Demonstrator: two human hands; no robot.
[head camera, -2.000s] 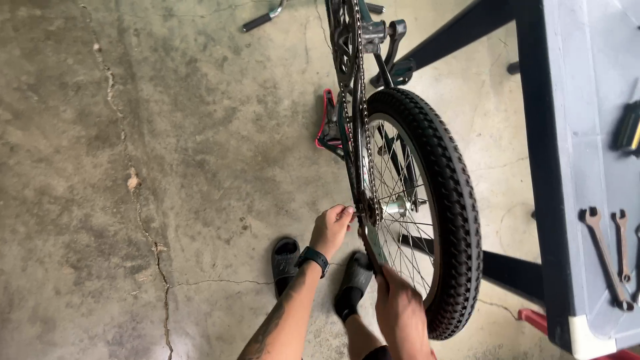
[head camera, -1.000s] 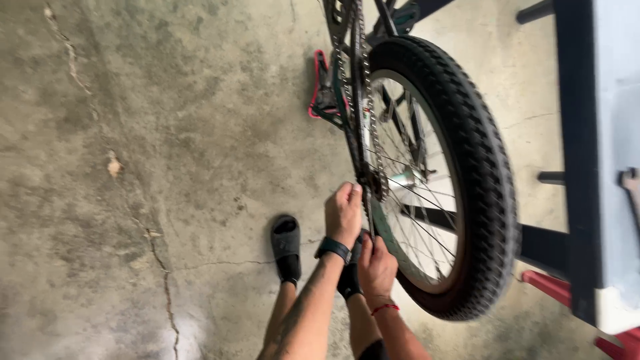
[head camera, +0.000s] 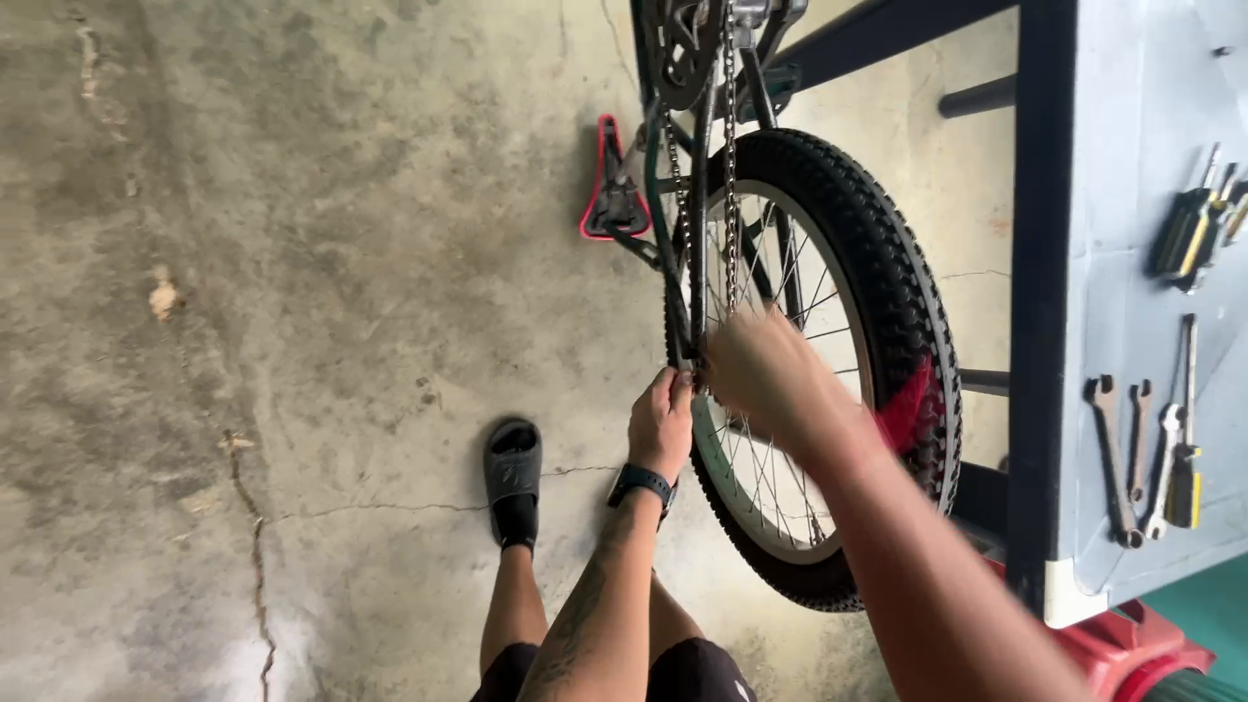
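Observation:
A bicycle's rear wheel with a knobby tire (head camera: 877, 234) stands in the middle, and its chain (head camera: 730, 195) runs up to the chainring (head camera: 680, 58). My left hand (head camera: 665, 419), below a dark wristwatch (head camera: 643, 480), has thumb and fingers pinched at the outer side of the rear axle end; what lies between them is too small to tell. My right hand (head camera: 756, 361) is blurred and lies over the hub area, beside the chain and spokes. It hides the hub and sprocket, and its fingers are not clearly seen.
On the grey table (head camera: 1121, 283) at the right lie several wrenches (head camera: 1114, 458), a screwdriver (head camera: 1184, 487) and more screwdrivers (head camera: 1185, 234). A red-edged saddle (head camera: 616, 195) is near the floor. Dark table legs (head camera: 887, 39) stand behind the wheel, and a red object (head camera: 1121, 648) is at lower right.
My right hand has moved up from below the axle to the hub area on the wheel side. My left hand stays by the axle end.

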